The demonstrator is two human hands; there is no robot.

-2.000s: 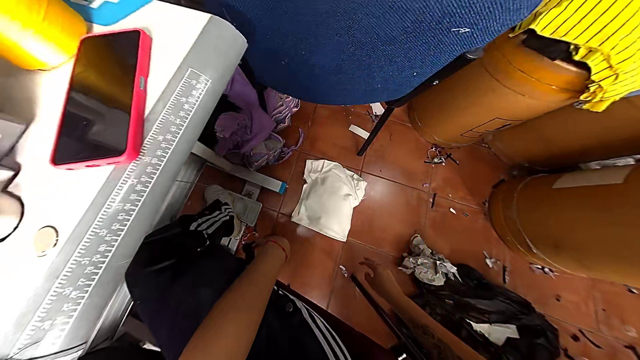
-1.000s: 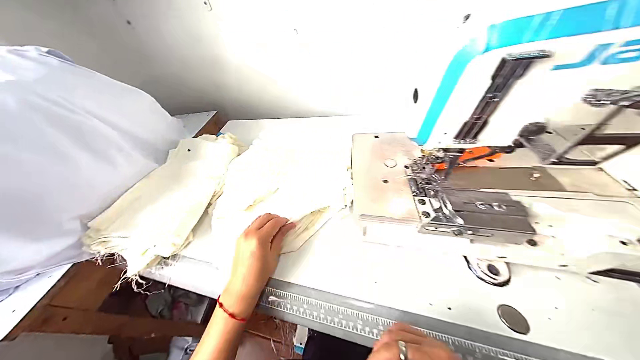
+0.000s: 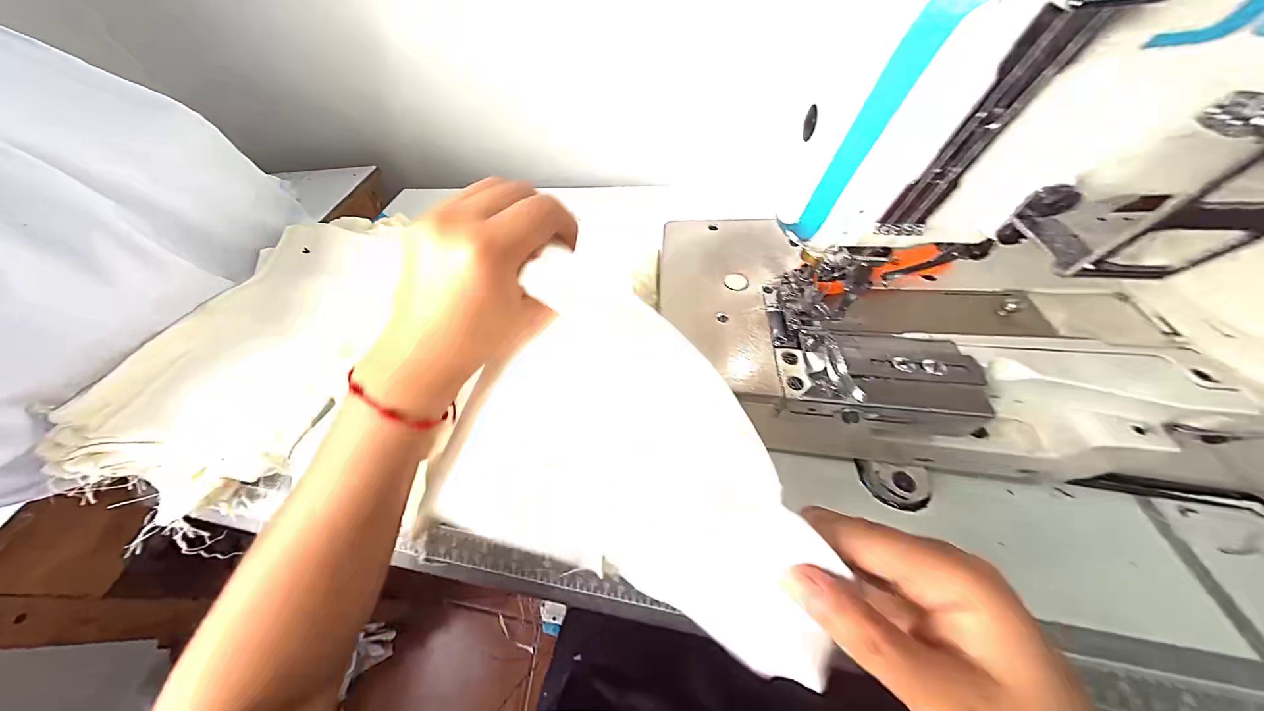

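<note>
A white fabric piece is stretched between my two hands over the front edge of the sewing table. My left hand, with a red cord bracelet at the wrist, pinches its upper left corner. The lower right corner is between the thumb and fingers of my right hand. Left of my left hand lies a stack of cream fabric pieces with frayed edges. To the right stands an industrial sewing machine, its needle area beyond the cloth and touching neither hand.
A large white cloth hangs at the far left. A measuring tape runs along the table's front edge. Below it are a tiled floor and dark fabric. A white wall rises behind the table.
The view has swung from the floor to the sewing table. Since one second ago my left hand has lifted off the cloth on the table, and both hands now hold a white piece up.
</note>
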